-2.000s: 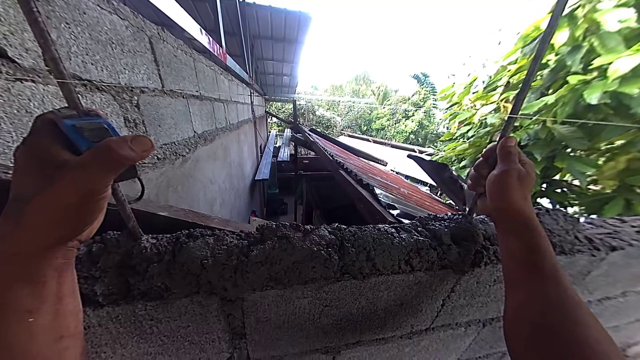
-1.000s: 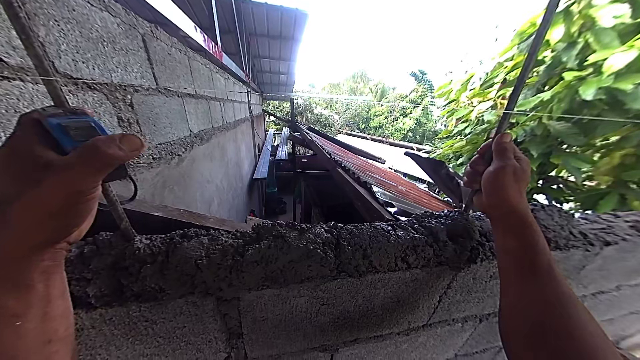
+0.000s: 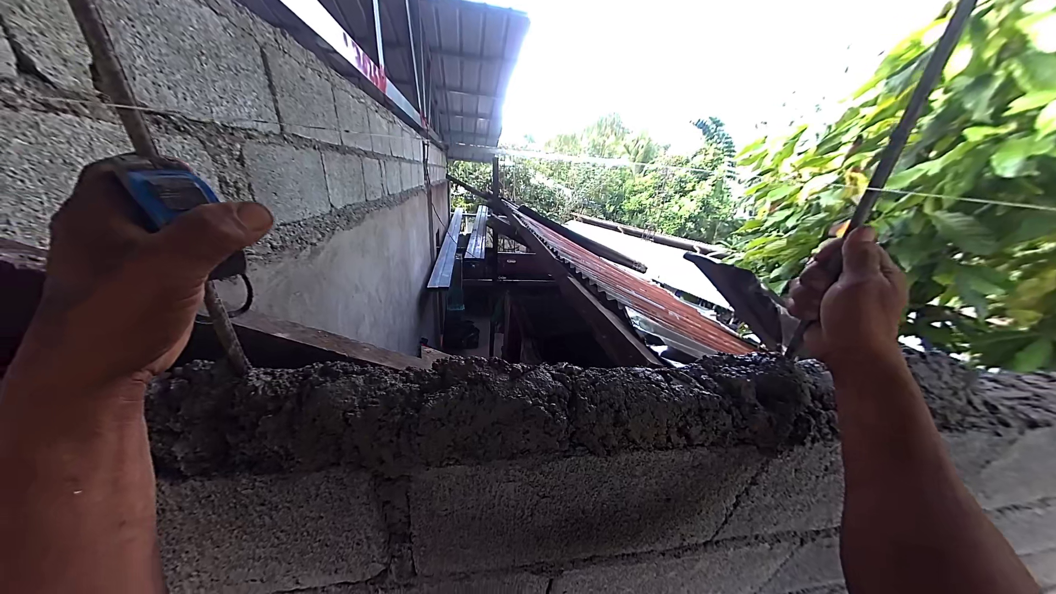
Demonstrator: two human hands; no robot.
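Note:
At the left, my left hand (image 3: 132, 264) grips a blue and black tape measure (image 3: 175, 196) together with an upright steel rebar (image 3: 115, 78). The rebar's lower end stands in wet mortar (image 3: 495, 404) along the top of a concrete block wall (image 3: 577, 503). On the right, my right hand (image 3: 858, 297) is closed around a second, slanting rebar (image 3: 914, 115), whose foot also meets the mortar. A thin white string (image 3: 965, 196) runs across near both bars. No tape blade can be made out between the hands.
A taller block wall (image 3: 305, 91) runs away at the left beneath a metal roof (image 3: 474, 74). Behind the mortar lie a rusty corrugated sheet (image 3: 635, 289), a wooden beam (image 3: 330, 340) and metal channels (image 3: 447, 252). Leafy branches (image 3: 973, 165) hang close at the right.

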